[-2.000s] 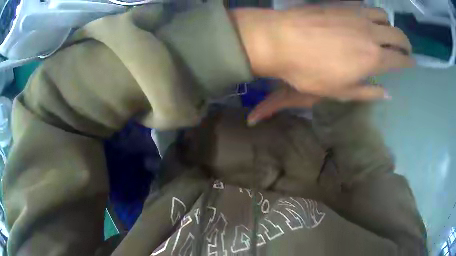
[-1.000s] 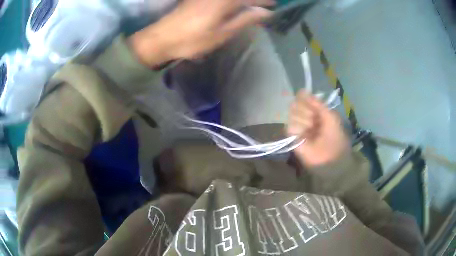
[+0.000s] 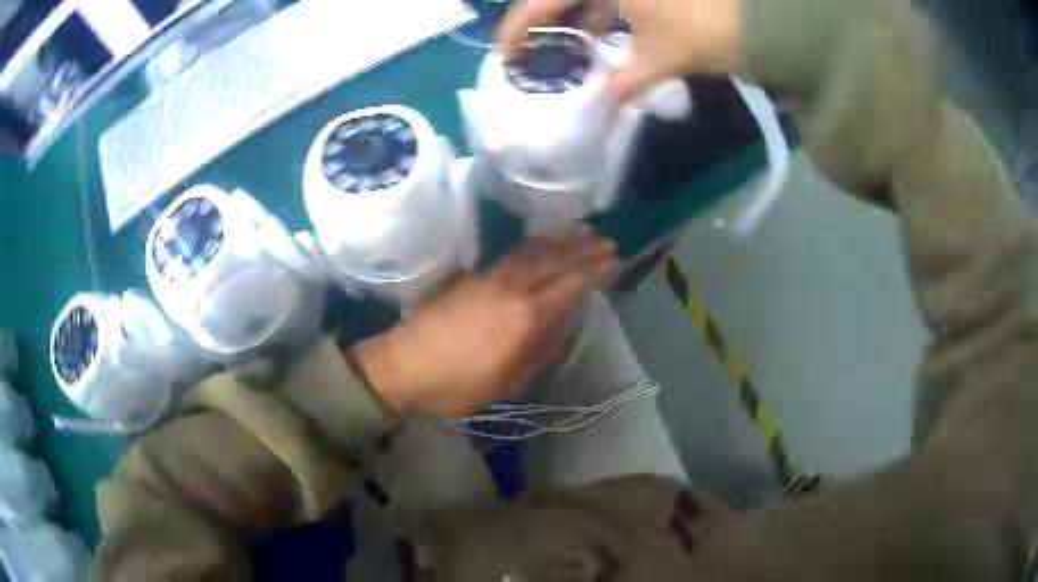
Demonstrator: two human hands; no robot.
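Several white security cameras with dark round faces stand in a slanting row along the bench edge. My right hand (image 3: pixel 672 51) is on the rightmost camera (image 3: pixel 546 131), with fingers around both sides of its upper part. My left hand (image 3: pixel 489 330) lies low in front of that camera, its slightly blurred fingertips at the camera's base; whether they grip anything cannot be told. Another camera (image 3: pixel 376 210) stands just left of it, then one more (image 3: pixel 222 279), and a camera (image 3: pixel 103 358) at the far left. Thin white wires (image 3: pixel 558 423) hang below my left hand.
A white keyboard (image 3: pixel 262 91) lies behind the cameras on the green mat (image 3: pixel 268 159), with a monitor edge at upper left. A dark pad (image 3: pixel 689 142) and a white strip (image 3: pixel 774 159) are at the right bench end. White units stand at lower left. Striped tape (image 3: pixel 728 364) crosses the floor.
The view has swung up to the bench. My right hand, which held the white wires, is now on the rightmost camera. My left hand has moved to its base, and the wires hang loose.
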